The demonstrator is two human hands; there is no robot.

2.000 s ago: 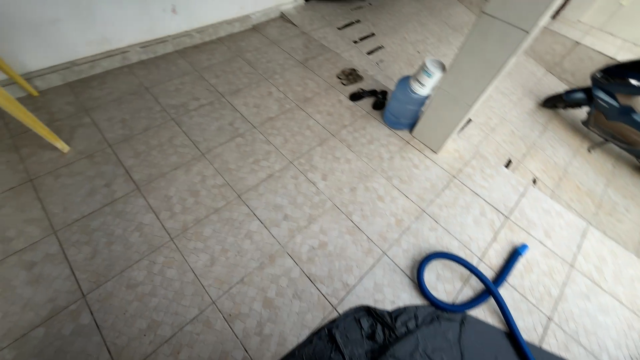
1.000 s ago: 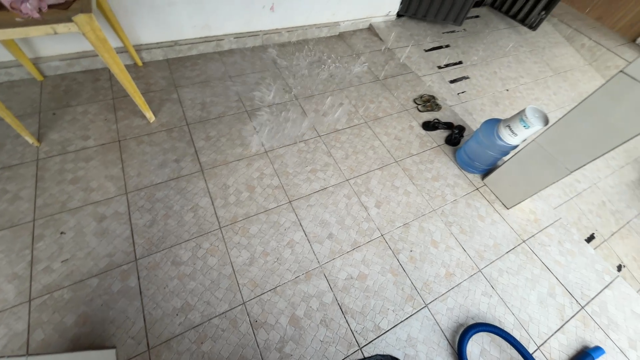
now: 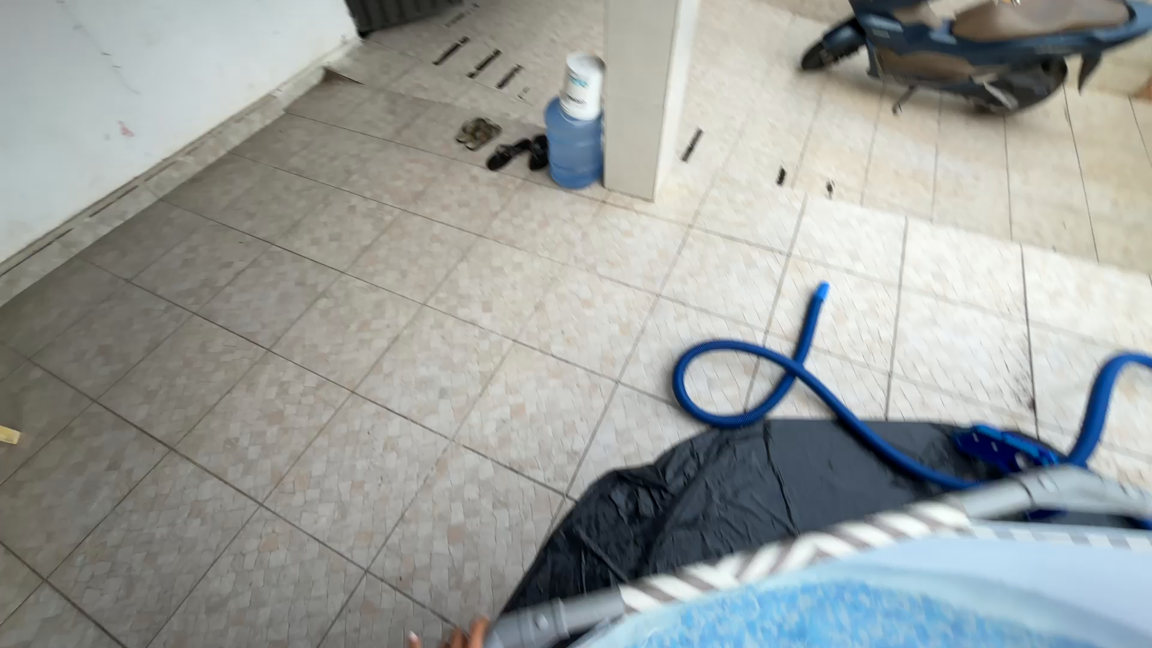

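Note:
At the bottom edge, the fingertips of a hand point(image 3: 459, 635) show next to the grey tubular frame of an above-ground pool point(image 3: 558, 619); which hand it is and what it grips cannot be told. The pool's blue mottled liner point(image 3: 810, 621) fills the lower right. Black plastic sheeting point(image 3: 684, 504) spreads on the floor around the pool. A blue corrugated hose point(image 3: 720, 420) loops over the tiles and runs across the sheeting to a blue fitting point(image 3: 1003, 450) beside the frame.
A blue water jug point(image 3: 574, 148) with a white tub point(image 3: 583, 87) on top stands against a tiled pillar point(image 3: 639, 99). Sandals point(image 3: 478, 133) and black flip-flops point(image 3: 509, 154) lie beside it. A motor scooter point(image 3: 972, 45) is parked at upper right, a white wall point(image 3: 162, 99) rises at left.
The view has swung right and down, bringing in the pool rim. Water splashing over the floor near the wall a second ago is no longer seen in the air. Fingertips now show.

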